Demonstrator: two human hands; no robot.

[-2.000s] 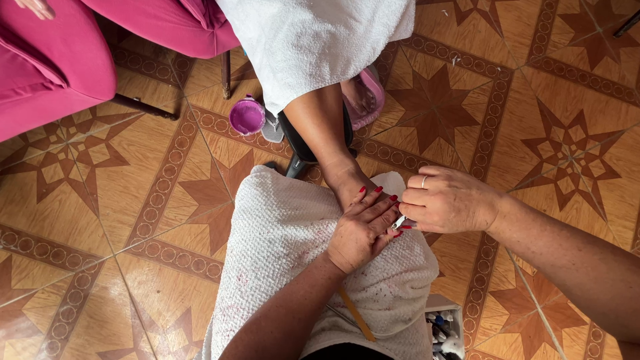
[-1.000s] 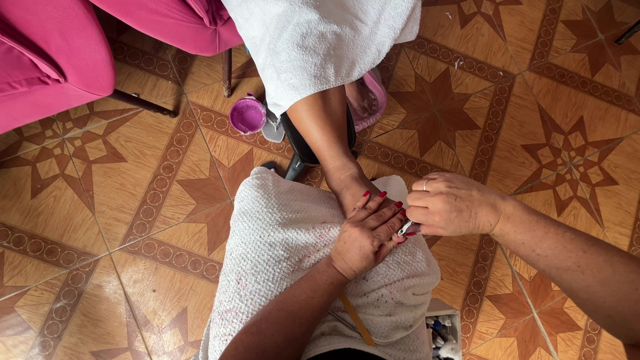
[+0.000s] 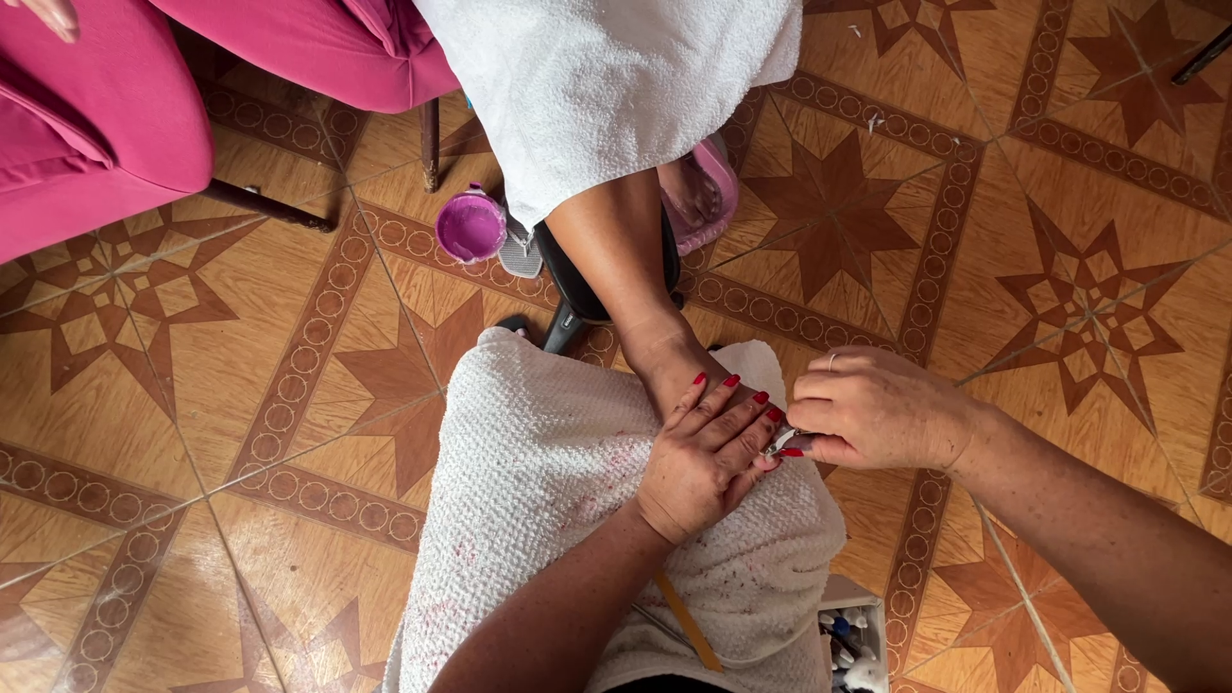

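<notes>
Another person's foot [image 3: 664, 361] rests on the white towel [image 3: 539, 452] over my lap, its toes mostly under my fingers. My left hand [image 3: 707, 457] lies across the front of the foot, red-nailed fingers spread over it and thumb near the toes. In my right hand [image 3: 861, 409], which wears a ring, is a small metal nipper [image 3: 782, 441], its tip at the toes beside my left thumb. The exact spot it touches is too small to tell. An orange nail file [image 3: 688, 621] and a thin metal tool lie on the towel below my left forearm.
A white towel [image 3: 626, 87] covers the person's upper leg. Their other foot stands in a pink basin [image 3: 712, 202]. A purple bowl [image 3: 471, 227] is on the tiled floor, near pink armchairs [image 3: 96, 125]. A box of small items [image 3: 852, 635] stands at my right side.
Both hands stay at the toes, with only slight shifts of the right hand and the nipper. A hand at the top left, out of view one second ago, shows again.
</notes>
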